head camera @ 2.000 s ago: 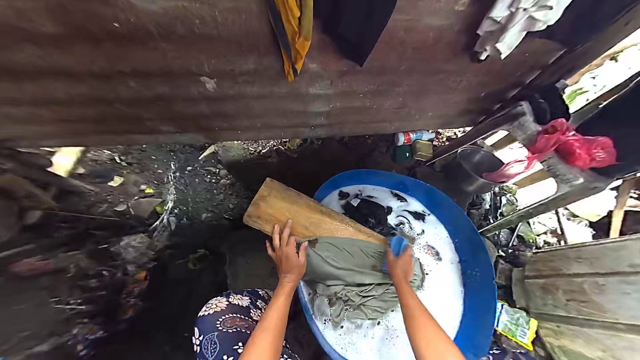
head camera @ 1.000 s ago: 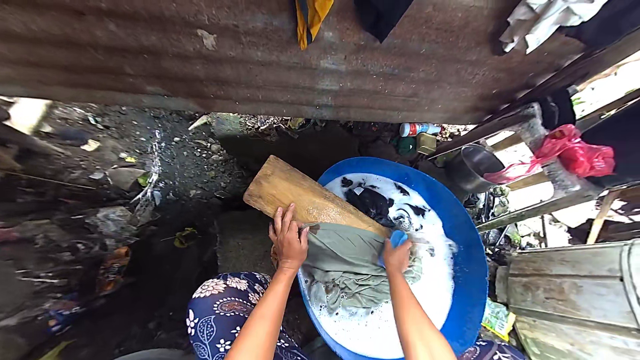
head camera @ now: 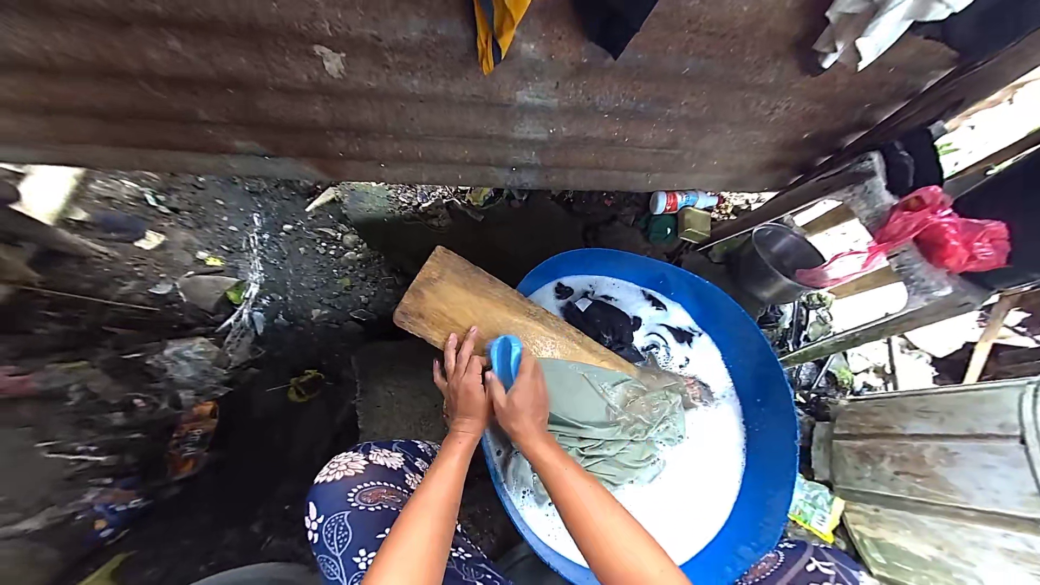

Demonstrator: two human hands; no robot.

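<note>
A wooden board (head camera: 487, 305) leans with its lower end in a blue plastic basin (head camera: 768, 422) of sudsy water. Wet grey-green cloth (head camera: 609, 414) lies over the board's near edge and trails into the suds. My right hand (head camera: 520, 402) grips a blue brush or scrubber (head camera: 505, 360) at the cloth's upper left end; its underside is hidden. Beside it, touching, my left hand (head camera: 466, 386) presses on the board's near edge, and whether it pinches the cloth's end cannot be told. Dark cloth (head camera: 605, 325) floats in the suds beyond the board.
Rusty corrugated metal sheeting (head camera: 406, 106) stands behind, with garments hanging over it. Right of the basin are a metal pot (head camera: 776, 260), a red plastic bag (head camera: 959, 231) on a wooden frame, and a large metal container (head camera: 934, 463). A bottle (head camera: 682, 201) and a soap-like block (head camera: 694, 224) lie behind the basin.
My right hand has moved left with the blue scrubber, from the cloth's right part over to my left hand. My left hand stays at the board's near edge.
</note>
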